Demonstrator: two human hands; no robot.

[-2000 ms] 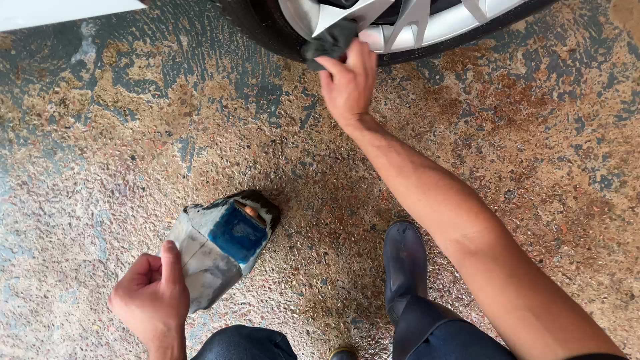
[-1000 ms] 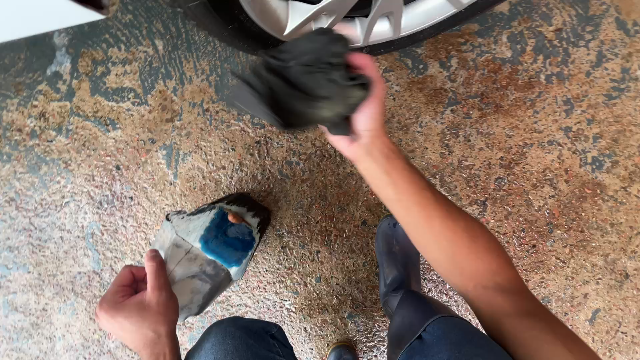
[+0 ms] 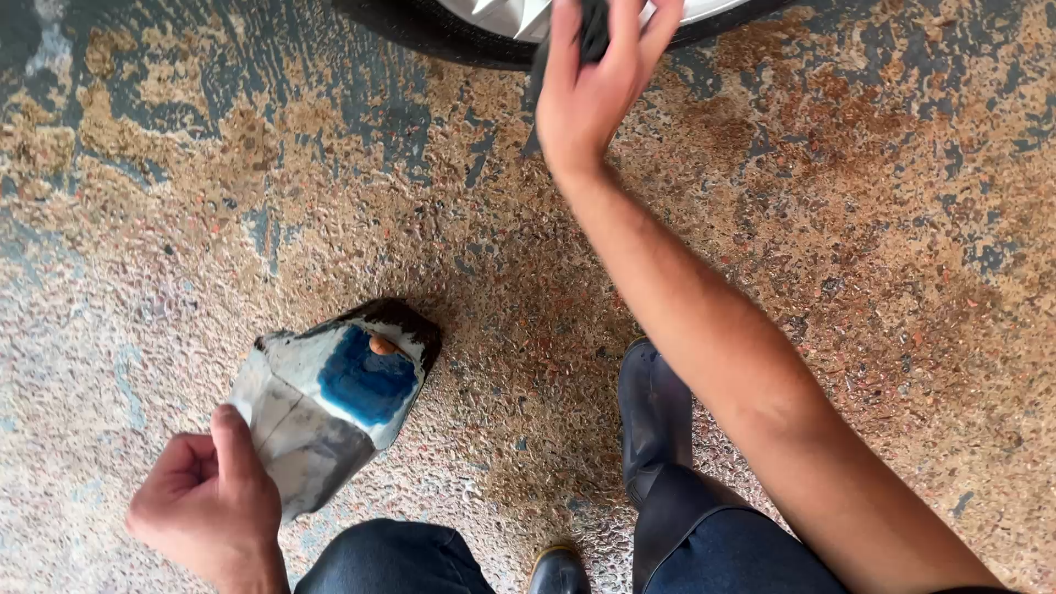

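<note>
My left hand grips the edge of a cut-open plastic container, whitish and stained, with a dark rim. Blue liquid lies inside it, with a small orange-brown piece at the liquid's edge. At the top of the view my right hand holds a dark cloth against or very near the silver alloy wheel. The fingers partly hide the cloth, and the frame's top edge cuts off the wheel.
The black tyre curves along the top edge. Below it spreads a wet, worn concrete floor with patches of grey paint. My rubber boots and bent knees are at the bottom.
The right hand was at the wheel with the cloth, came away from it a second ago with the cloth spread out, and is back at the wheel. The left hand keeps its hold on the container.
</note>
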